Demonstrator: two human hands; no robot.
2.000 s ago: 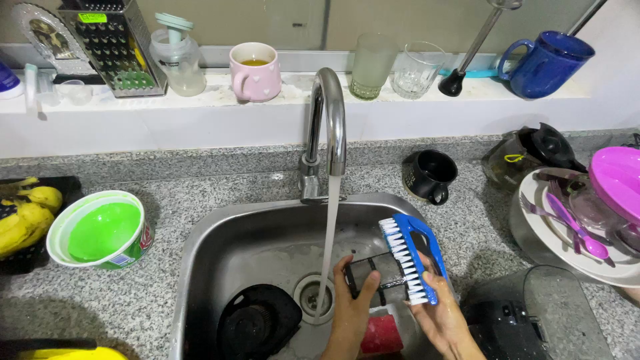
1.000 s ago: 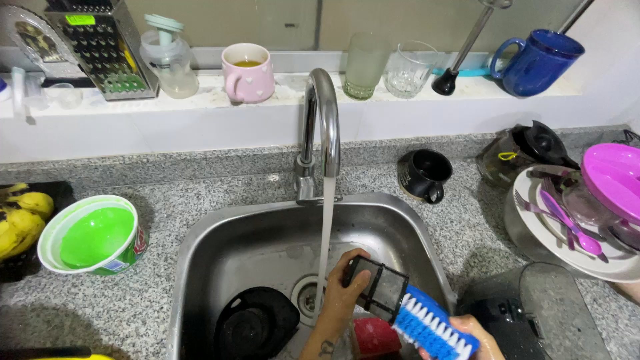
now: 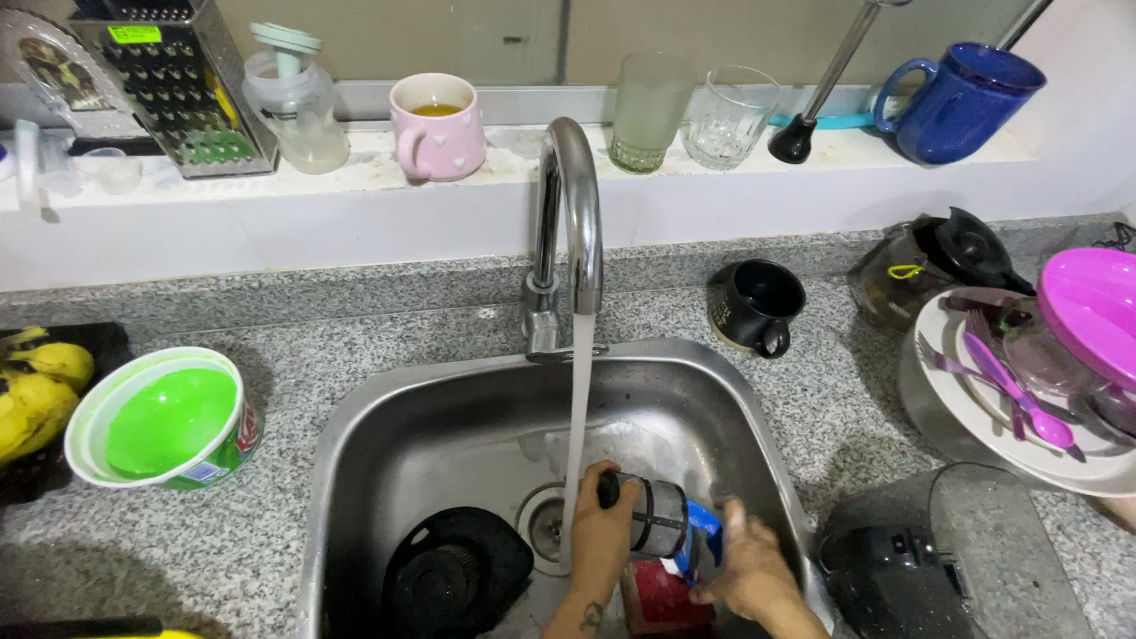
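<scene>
Over the stainless steel sink [image 3: 355,399], my left hand [image 3: 603,532] holds a black-framed mesh filter basket [image 3: 658,517], just right of the water running from the chrome faucet [image 3: 581,213]. My right hand [image 3: 750,559] is at the blue scrub brush [image 3: 706,528], beside the filter's open end; blur hides whether its fingers grip the brush, and the bristles are mostly hidden. Below the hands lies a red block-like item [image 3: 661,599]. A black plastic filter holder [image 3: 457,568] rests in the sink left of the drain [image 3: 548,524].
Left of the sink stands a tub of green paste [image 3: 169,422]. On the right are a black mug [image 3: 759,306], a glass carafe [image 3: 914,266], stacked plates with cutlery [image 3: 941,355] and a dark transparent container [image 3: 941,550]. Mugs, glasses and a grater [image 3: 191,98] line the sill.
The filter basket has turned in my left hand. The blue brush has moved from in front of my right hand, bristles showing, to behind the basket's end.
</scene>
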